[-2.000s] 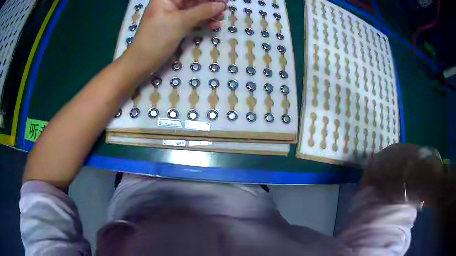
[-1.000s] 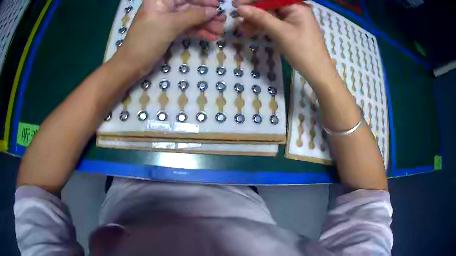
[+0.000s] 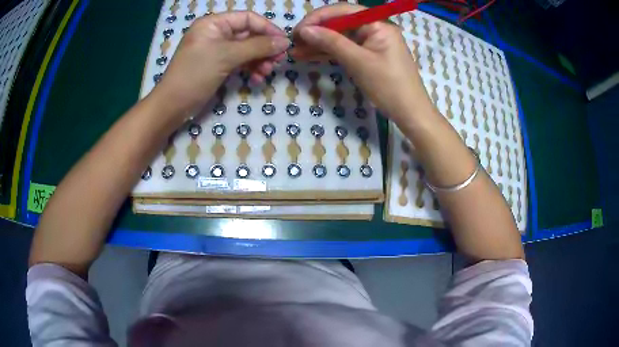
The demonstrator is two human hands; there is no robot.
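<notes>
The white working tray (image 3: 254, 186) holds rows of small silver speaker units (image 3: 269, 171) in tan slots. My left hand (image 3: 217, 57) is over its upper part, thumb and finger pinched on what looks like a speaker unit (image 3: 290, 38), small and partly hidden. My right hand (image 3: 370, 57) faces it closely from the right and grips the red test probe (image 3: 370, 16), which points up and right. The probe's working end is hidden by my right fingers. A silver bangle is on my right wrist.
A second tray (image 3: 468, 88) with tan slots lies at right, partly under my right forearm. A lower tray (image 3: 305, 209) shows beneath the working tray. Red wire (image 3: 480, 9) is at upper right. Blue tape (image 3: 292, 245) edges the green worktop (image 3: 88, 88). Another board is at far left.
My right hand has come in from the lower right with the red probe and meets my left fingertips. My left hand is slightly lower in view, and the trays have shifted with the camera.
</notes>
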